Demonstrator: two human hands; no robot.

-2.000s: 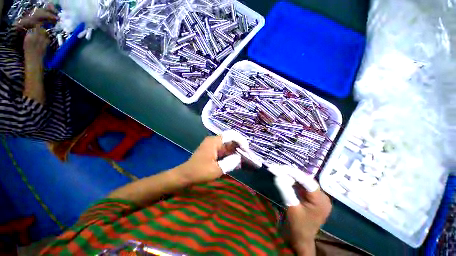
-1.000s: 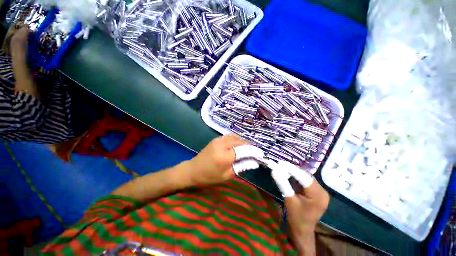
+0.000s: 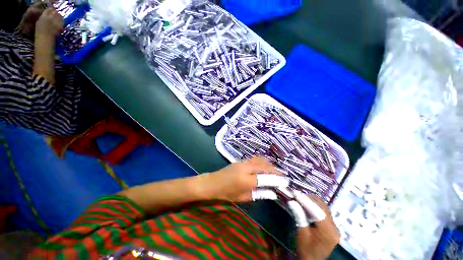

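My left hand (image 3: pixel 250 182), with white covers on its fingers, is at the near rim of the small white tray (image 3: pixel 221 147). My right hand (image 3: pixel 316 226), also with white finger covers, meets it fingertip to fingertip. Both hands pinch a small dark-and-silver piece (image 3: pixel 285 192) between them; the fingers hide most of it. The small tray holds a heap of silver part-assembled pieces (image 3: pixel 304 152) with dark red tint. Small white fittings (image 3: pixel 363 203) lie in a white tray at the right, beside my right hand.
A large white tray (image 3: pixel 207 121) of metal tubes (image 3: pixel 228 66), partly under clear plastic, stands beyond. A blue tray (image 3: pixel 325 91) lies behind the small tray, another blue one (image 3: pixel 264 9) farther back. A clear bag (image 3: pixel 406 96) lies right. Another worker's striped sleeve (image 3: pixel 33 101) is at left.
The view has shifted, so the trays appear lower and a second blue tray shows at the top. My hands remain together at the small tray's near rim.
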